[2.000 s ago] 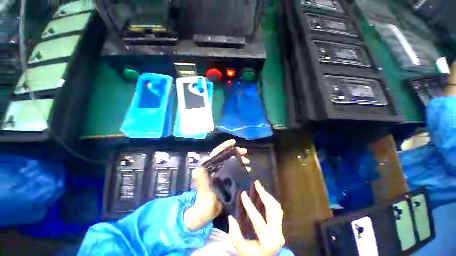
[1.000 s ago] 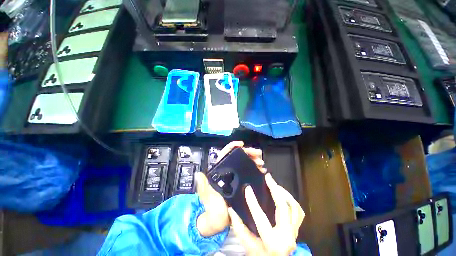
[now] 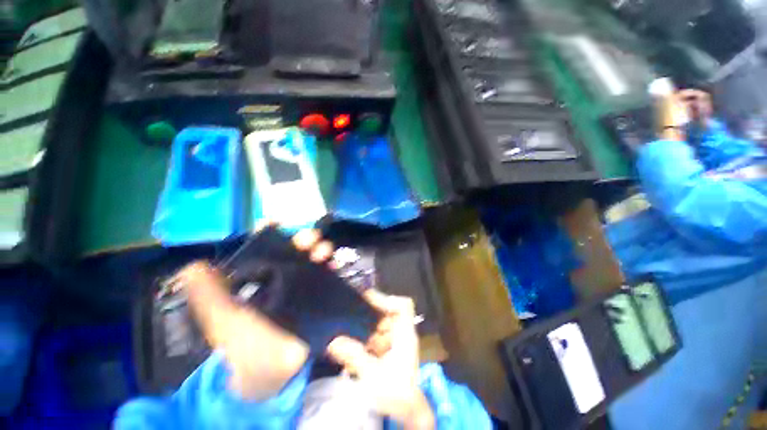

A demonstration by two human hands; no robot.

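Observation:
A dark closed phone (image 3: 307, 290) is held flat above the near foam tray, between both hands. My left hand (image 3: 240, 332) grips its left side. My right hand (image 3: 383, 353) holds its near right end, thumb and fingers at the edge. Fingertips also show at its far edge. The face turned up is dark and blurred, with no camera cluster visible. The near foam tray (image 3: 147, 336) lies under the hands and holds phone bodies, partly hidden by the hands and phone.
Press (image 3: 252, 92) ahead; light-blue film pile (image 3: 198, 197), white liner (image 3: 290, 197) and dark blue film (image 3: 374, 189) before it. Cover tray (image 3: 63, 168) left, phone-body tray (image 3: 538, 172) right. Cardboard box (image 3: 471, 285) and cover tray (image 3: 538, 378) right. Another person's sleeve (image 3: 698, 197) far right.
The phone is turned; its camera cluster no longer shows and its plain dark face is up. My left hand is farther left of my right hand. The whole view has shifted and blurred.

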